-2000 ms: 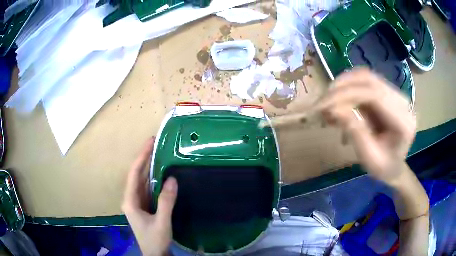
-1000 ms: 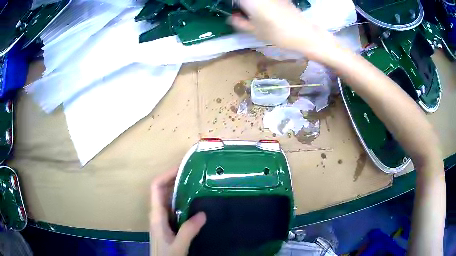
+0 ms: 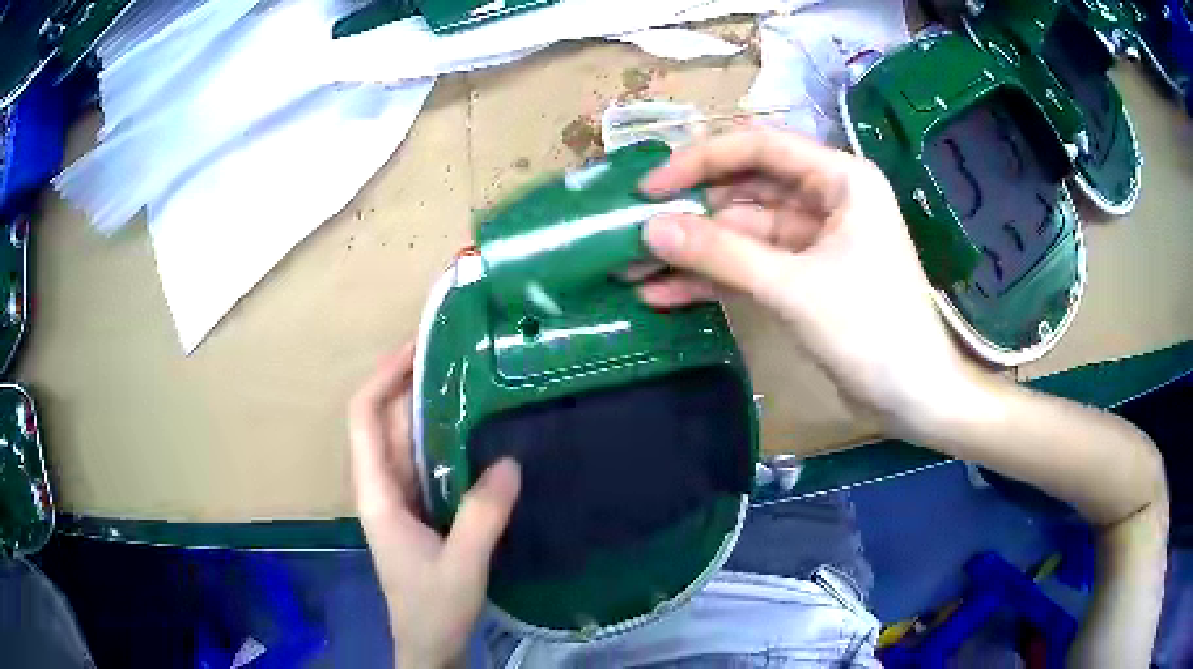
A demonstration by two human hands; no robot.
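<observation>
A glossy green car body shell (image 3: 628, 575) with a pale rim and dark recess lies in front of me at the bench edge, tail end away from me. My left hand (image 3: 438, 523) grips its left side, thumb over the recess edge. My right hand (image 3: 772, 248) holds a green trunk lid (image 3: 576, 235) by its right end, tilted just above the tail. The lid hides the right tail light and the right locating hole. One dark locating hole shows below the lid. Whether the lid touches the body I cannot tell.
A clear glue dish (image 3: 648, 123) is behind the lid, partly hidden. White sheets (image 3: 262, 196) lie at the far left, with green pieces (image 3: 484, 11) at the far edge. Other green bodies (image 3: 903, 157) are at the right, and one (image 3: 20, 471) at the left edge. Blue stools are below.
My right hand has come back from the far pile with a green lid and now holds it over the tail. Earlier it held a thin stick, later seen lying across the dish. My left hand still grips the body.
</observation>
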